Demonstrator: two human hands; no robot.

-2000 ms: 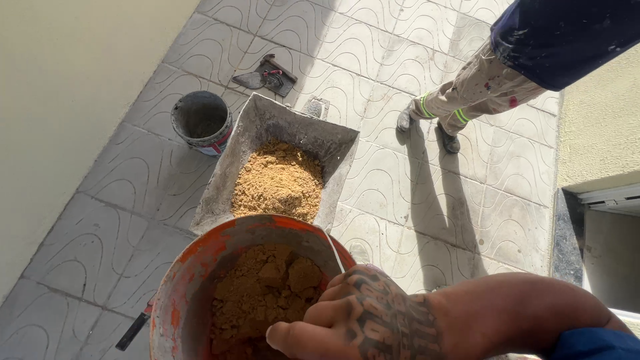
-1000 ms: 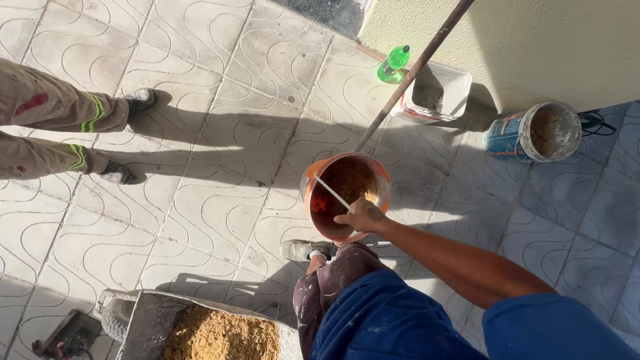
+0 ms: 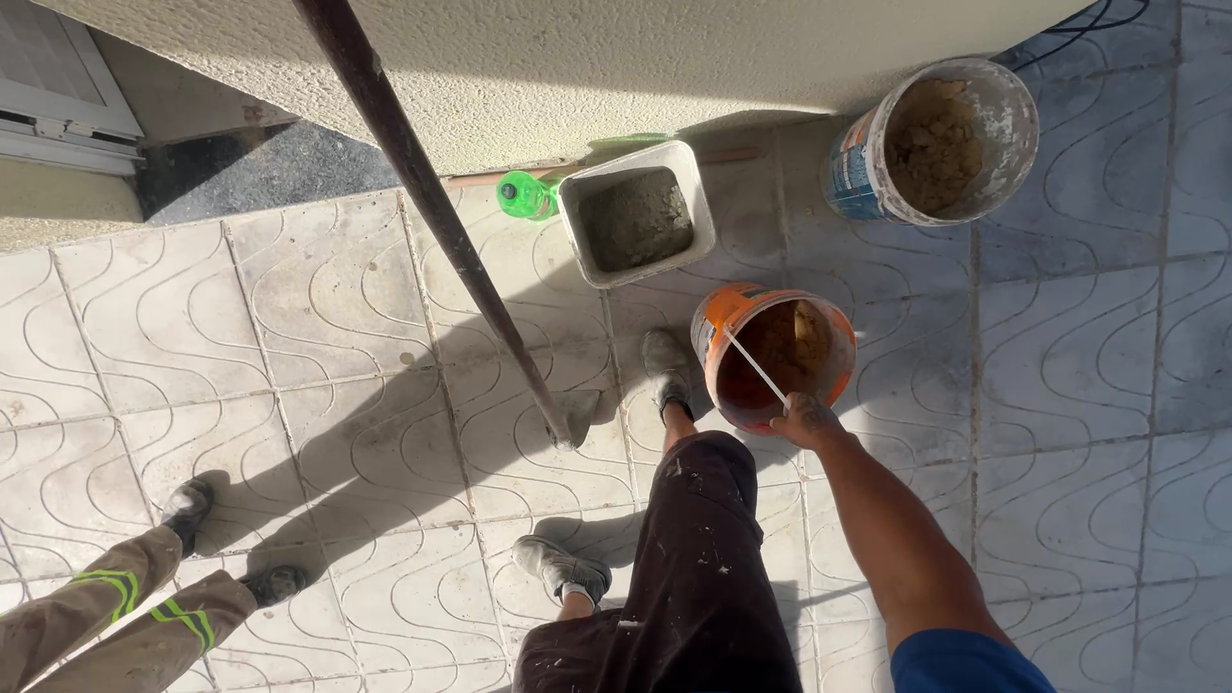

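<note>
My right hand (image 3: 807,422) is closed on the handle of an orange plastic bucket (image 3: 717,337), just right of my shoe. The bucket is partly in shadow and holds brown, sand-like material (image 3: 804,342). Whether its base touches the tiles I cannot tell. My left hand is out of view. Beyond the bucket, by the wall, stands a pale square tub (image 3: 707,207) with grey mortar-like material inside. A larger bucket (image 3: 852,173) at the upper right, smeared white, holds clumpy tan material.
A long-handled tool, apparently a hoe (image 3: 462,250), slants to the left of the orange bucket. A green plastic bottle (image 3: 522,194) is beside the tub near the textured wall (image 3: 539,77). Another person's legs (image 3: 144,587) are at the lower left. Black cables (image 3: 1083,29) lie at the top right.
The view has swung far round, and the trough of sand-like material seen earlier is out of frame. The orange bucket, held over or near that trough two seconds ago, is now near the square tub.
</note>
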